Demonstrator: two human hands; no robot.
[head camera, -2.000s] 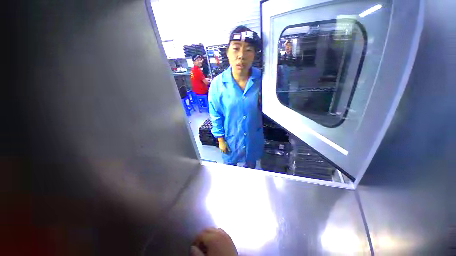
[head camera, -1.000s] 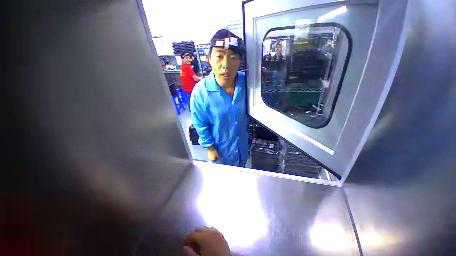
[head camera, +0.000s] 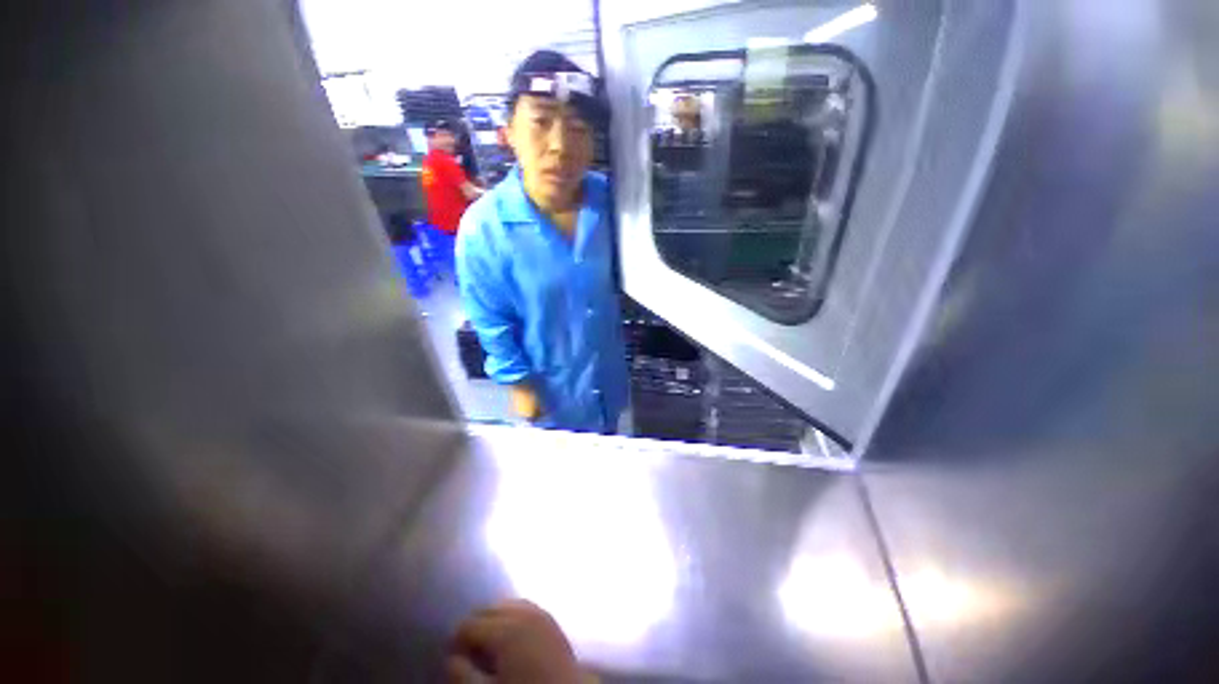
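Note:
The steel-lined pass box surrounds the view, and its metal floor (head camera: 729, 535) lies in front of me with bright reflections on it. One hand, which looks like my right hand (head camera: 521, 647), rests low at the bottom edge over the floor. It is blurred and cut off by the picture's edge, with its fingers curled. I cannot tell whether it holds anything. My left hand is not in view.
The pale pass box door (head camera: 639, 261) with a rounded window stands open at the far right. Beyond the opening, a person in a blue coat (head camera: 542, 281) faces me. A person in red (head camera: 445, 187) sits farther back. Dark stacked crates (head camera: 675, 401) stand behind the door.
The opening, the door and the person in blue have shifted left in the view. My hand has also shifted slightly left and stays curled. The person in blue leans a little.

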